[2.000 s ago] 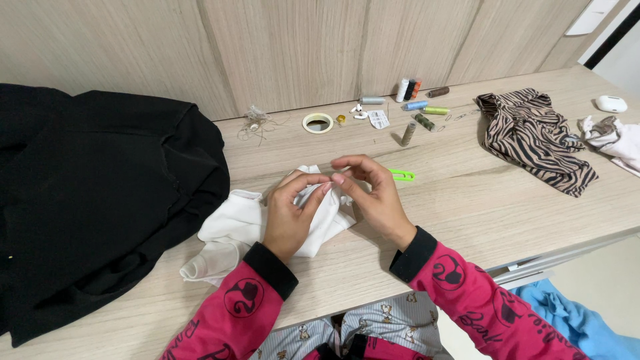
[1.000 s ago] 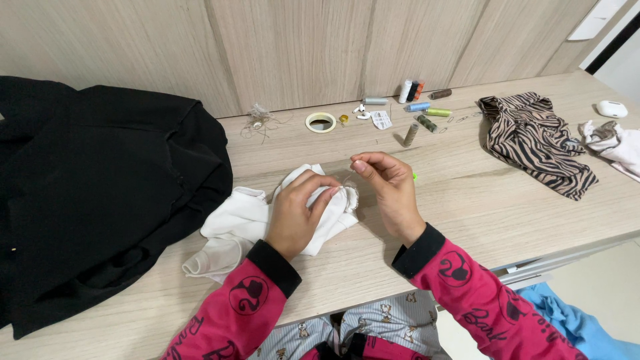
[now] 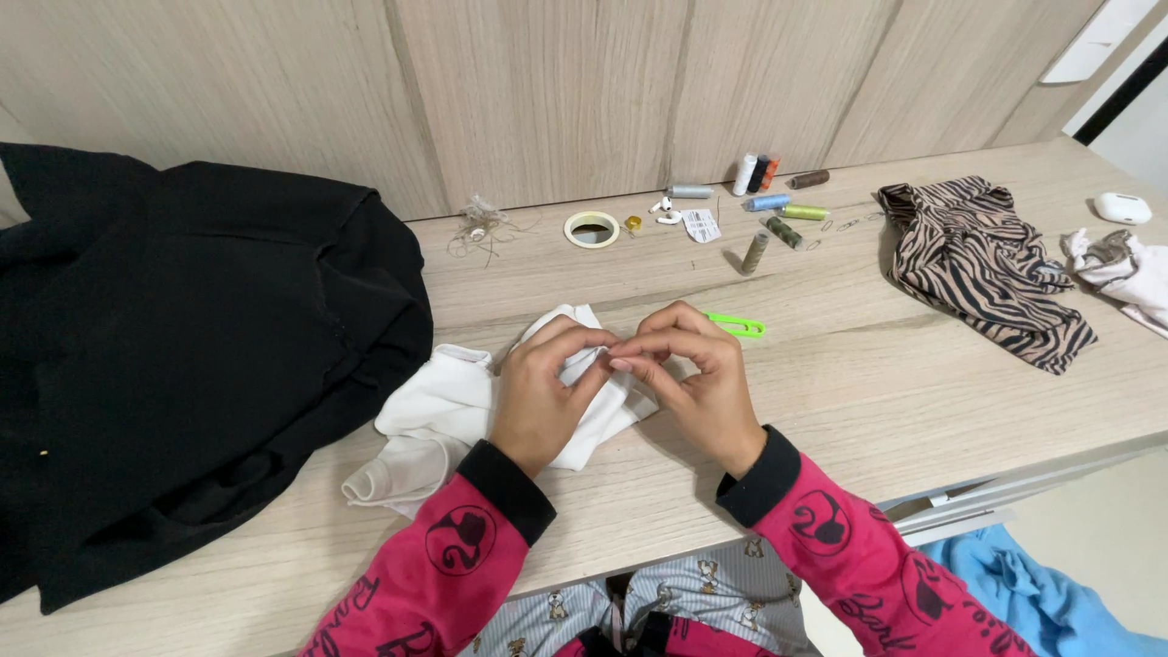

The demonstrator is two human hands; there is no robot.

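Note:
White fabric (image 3: 443, 392) lies bunched on the wooden surface, partly under my hands. My left hand (image 3: 547, 383) grips a fold of it between thumb and fingers. The fingertips of my right hand (image 3: 698, 379) are pinched together and meet those of my left at the fold; whether a needle or thread is between them is too small to tell. A bright green plastic clip-like tool (image 3: 737, 326) lies just behind my right hand, partly hidden by it.
Black cloth (image 3: 201, 365) covers the left side. Behind my hands are a thread tangle (image 3: 479, 224), a tape roll (image 3: 591, 230), a paper tag (image 3: 702, 225), earbuds (image 3: 669, 217) and several thread spools (image 3: 755, 253). Zebra-print fabric (image 3: 985, 265) and an earbud case (image 3: 1122, 208) lie right.
My right hand was raised apart from my left a second ago and has come back to the fabric beside its fingertips. My left hand remains on the white fabric.

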